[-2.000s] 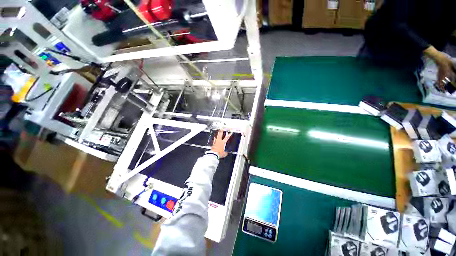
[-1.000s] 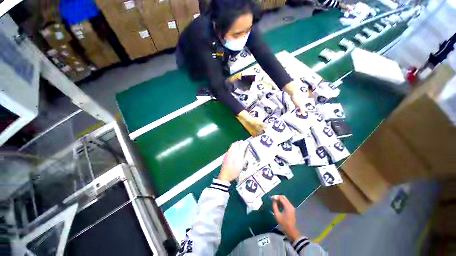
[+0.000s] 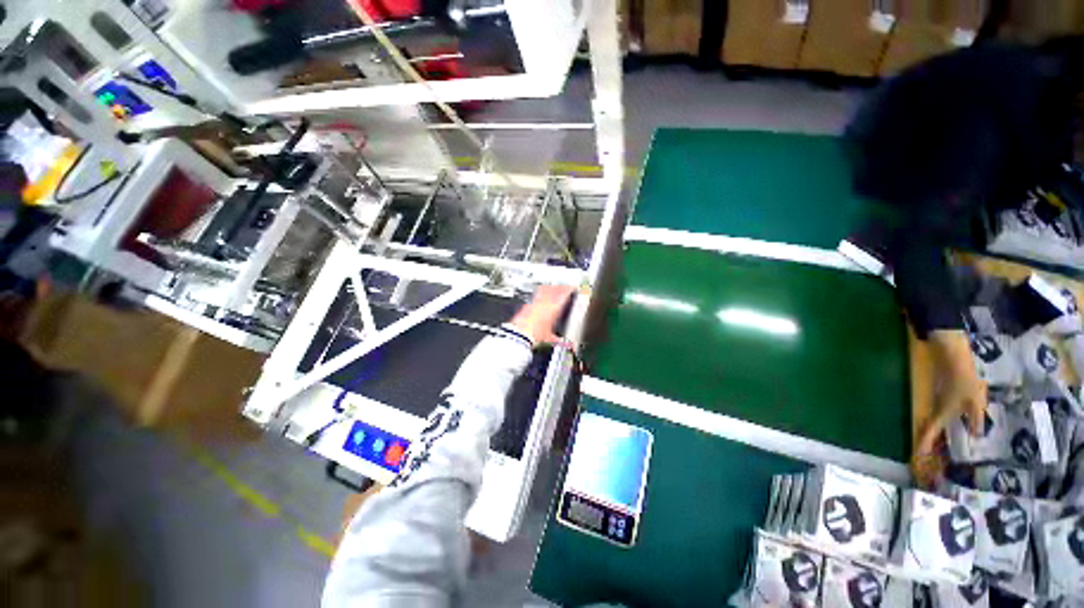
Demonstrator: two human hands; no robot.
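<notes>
My left hand (image 3: 544,314) reaches over the right end of the machine's black bed (image 3: 514,410), beside its white frame. Its fingers are blurred, and I cannot tell whether they hold anything. A small skin-coloured patch shows left of my grey sleeve; it may be part of my right hand, which is otherwise hidden. The blue-white bench scale (image 3: 610,463) lies right of the machine with no box on its plate. Small white boxes with round black pictures (image 3: 851,513) stand in rows and lie piled at the lower right.
The shrink-wrap machine's white frame (image 3: 604,119) rises behind my hand. Its control panel (image 3: 377,445) is left of my sleeve. The green conveyor belt (image 3: 761,339) runs between white rails. Another person's hand (image 3: 955,398) reaches to the pile beside a wooden board. Brown cartons (image 3: 761,33) stand behind.
The view swung to the boxes one second ago and has turned back to the machine. My left hand has moved from the pile to over the bed. The other person's arm now reaches further down the pile.
</notes>
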